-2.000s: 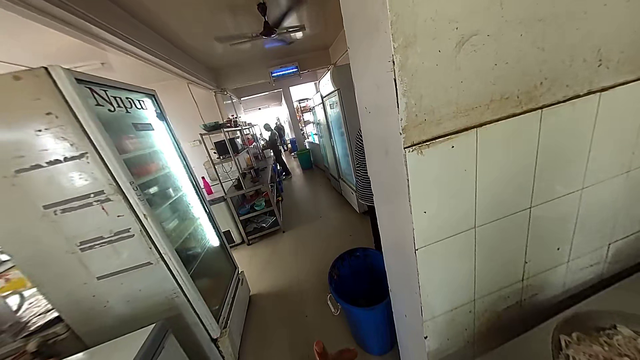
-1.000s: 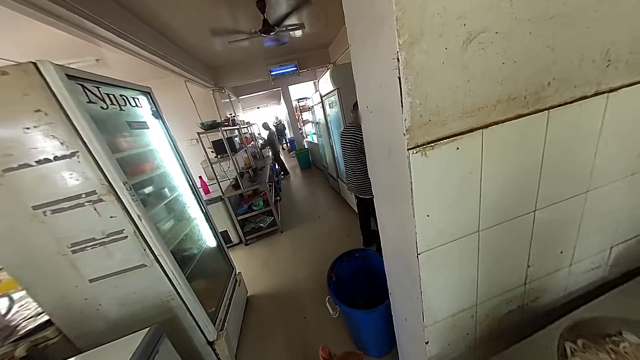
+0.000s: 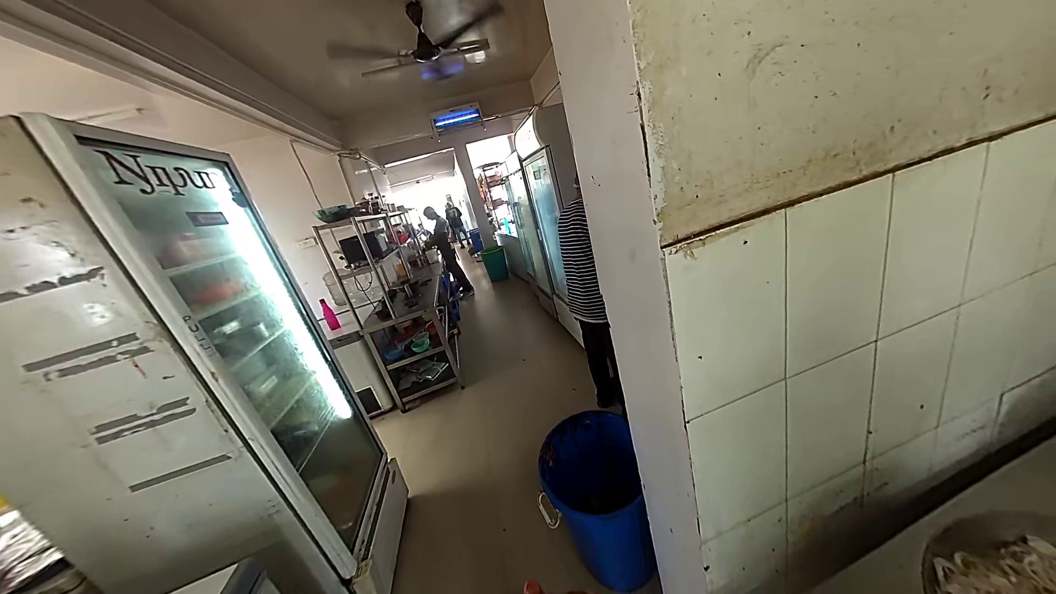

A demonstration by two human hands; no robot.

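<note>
Only a bit of a finger (image 3: 534, 586) shows at the bottom edge of the head view, left of the foot of a blue plastic bin (image 3: 602, 528). Whether it belongs to my left or my right hand cannot be told, and what that hand holds is hidden. At the lower right corner a round bowl (image 3: 931, 554) contains pale, shredded pieces of food (image 3: 1002, 569). It rests on a light counter (image 3: 891, 544) below a tiled wall (image 3: 734, 313).
A glass-door refrigerator (image 3: 272, 330) stands at left, a steel rack (image 3: 417, 359) beyond it. A person in a striped top (image 3: 580, 264) is partly behind the wall edge (image 3: 606, 247). Another person (image 3: 443, 247) is beside the rack. A green bin (image 3: 495, 264) stands farther down the aisle.
The person in the striped top shows more past the wall edge than two seconds ago. Less of my hand shows at the bottom edge now.
</note>
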